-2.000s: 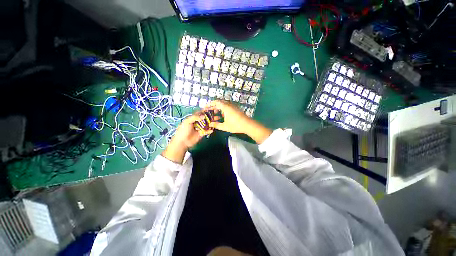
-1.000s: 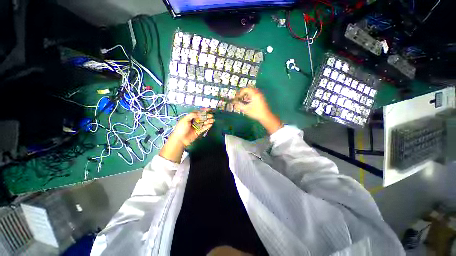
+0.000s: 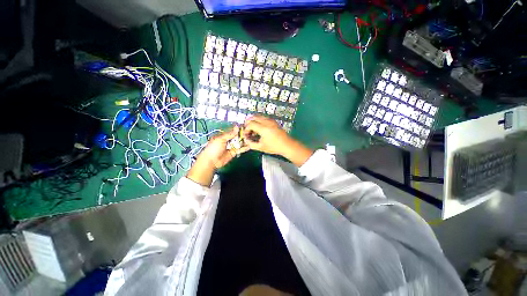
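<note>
My left hand (image 3: pixel 215 151) is palm up in front of my body and holds several small modules (image 3: pixel 236 144), whitish and yellowish. My right hand (image 3: pixel 267 136) is beside it, its fingertips touching the modules at the left fingers; whether it grips one is hidden by the fingers. A clear blister tray (image 3: pixel 249 78) with rows of small modules lies just beyond both hands, its near edge partly hidden by my right hand.
White cables (image 3: pixel 153 124) tangle left of the tray, with black cables (image 3: pixel 55 188) farther left. A second module tray (image 3: pixel 399 107) lies at right, near fixtures (image 3: pixel 425 47). A monitor (image 3: pixel 271 7) stands behind. A white panel (image 3: pixel 482 162) is at far right.
My right hand has moved from the tray's near edge back left to my left hand, and the two now meet. My left hand stays almost in place with the modules.
</note>
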